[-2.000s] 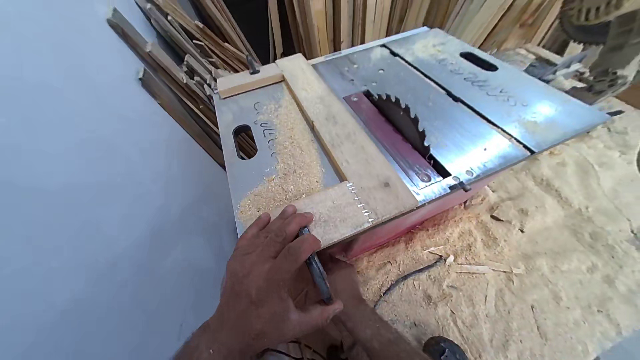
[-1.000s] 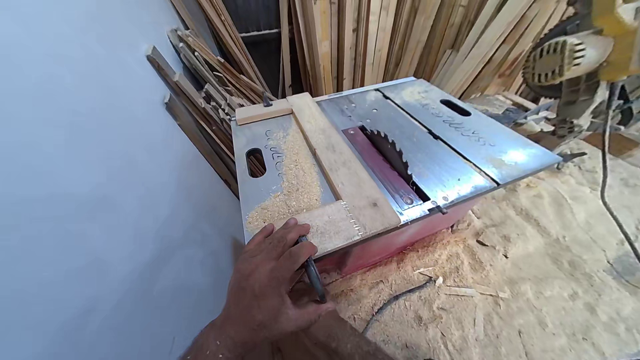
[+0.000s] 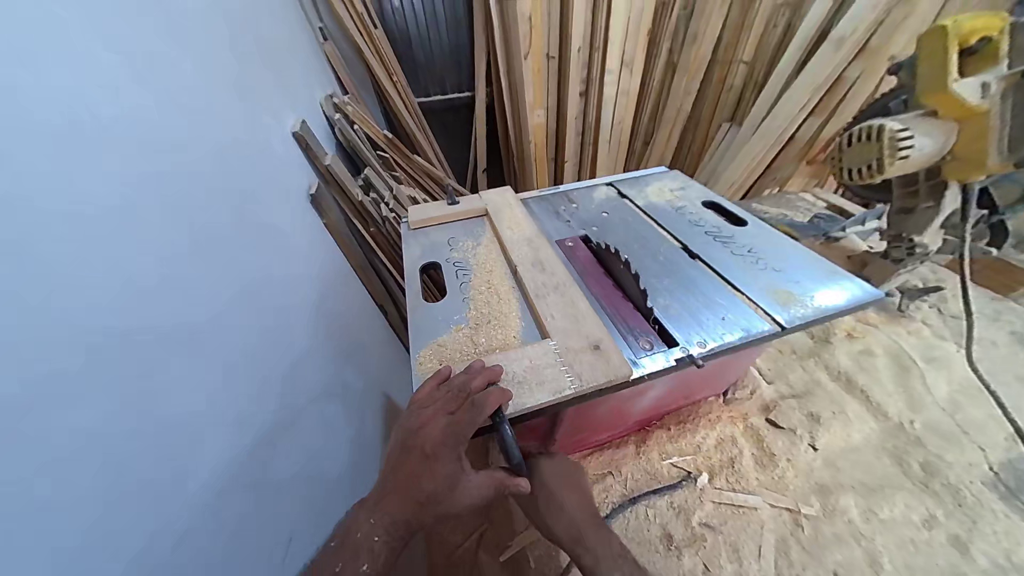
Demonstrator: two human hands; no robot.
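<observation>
A table saw's metal top (image 3: 552,210) carries a toothed circular blade (image 3: 622,276) standing up beside a red insert plate (image 3: 612,296). Left of the blade lies a wooden fence (image 3: 552,280) with crosspieces at its near and far ends. Sawdust (image 3: 488,312) is heaped beside it. My left hand (image 3: 448,432) rests its fingers on the near crosspiece, its thumb by the dark handle of a clamp (image 3: 508,442). My right hand (image 3: 552,488) is under the table edge next to that handle, its fingers hidden. A second clamp end (image 3: 451,194) shows on the far crosspiece.
Wooden boards (image 3: 608,88) lean behind the saw, and thin offcuts (image 3: 360,184) stand along the left wall (image 3: 160,240). A yellow power saw (image 3: 952,104) with a hanging cord (image 3: 970,320) is at the right. Sawdust and wood scraps (image 3: 744,500) cover the floor, where a dark cable (image 3: 648,494) lies.
The view has tilted up, bringing more of the leaning boards and the yellow saw into sight. My hands remain around the near clamp handle.
</observation>
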